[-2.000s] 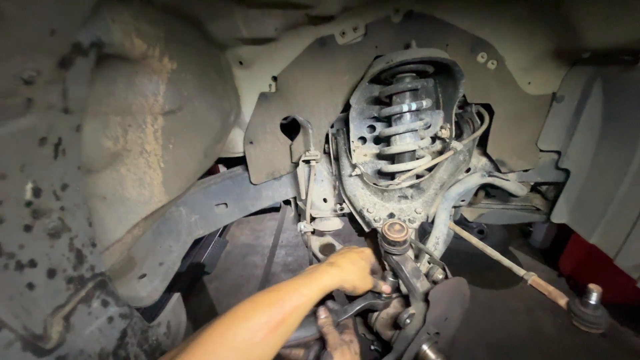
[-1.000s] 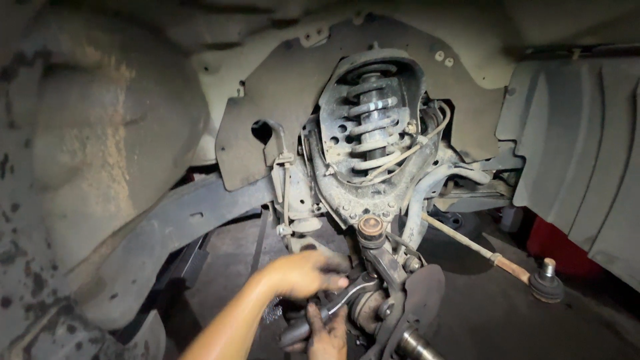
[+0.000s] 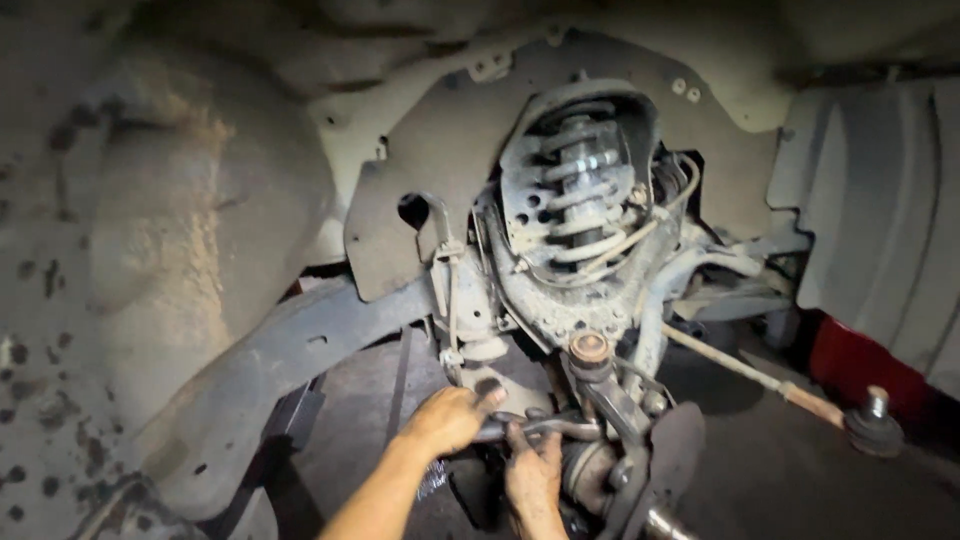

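Note:
My left hand [image 3: 450, 420] is closed around the left end of a grey metal hand tool [image 3: 559, 426], its thumb raised on top. From below, my right hand [image 3: 534, 472] grips the tool's middle with thumb and fingers. The tool's far end meets or lies just beside the steering knuckle [image 3: 619, 409]; contact cannot be told. Above it stands a rusty-topped ball joint [image 3: 590, 349]. The rounded axle joint [image 3: 589, 472] lies right of my right hand, partly hidden, and the dark brake dust shield [image 3: 679, 465] is farther right.
The coil spring and shock absorber [image 3: 589, 191] rise above the lower parts. A tie rod [image 3: 742, 364] runs to its tie rod end [image 3: 874, 427] at the right. The frame rail [image 3: 300, 352] crosses at the left. A thin link rod [image 3: 454, 307] hangs above my left hand.
My left hand was over the tool near the knuckle and is now at the tool's left end. A second ago the tool sloped up to the right; now it lies nearly level.

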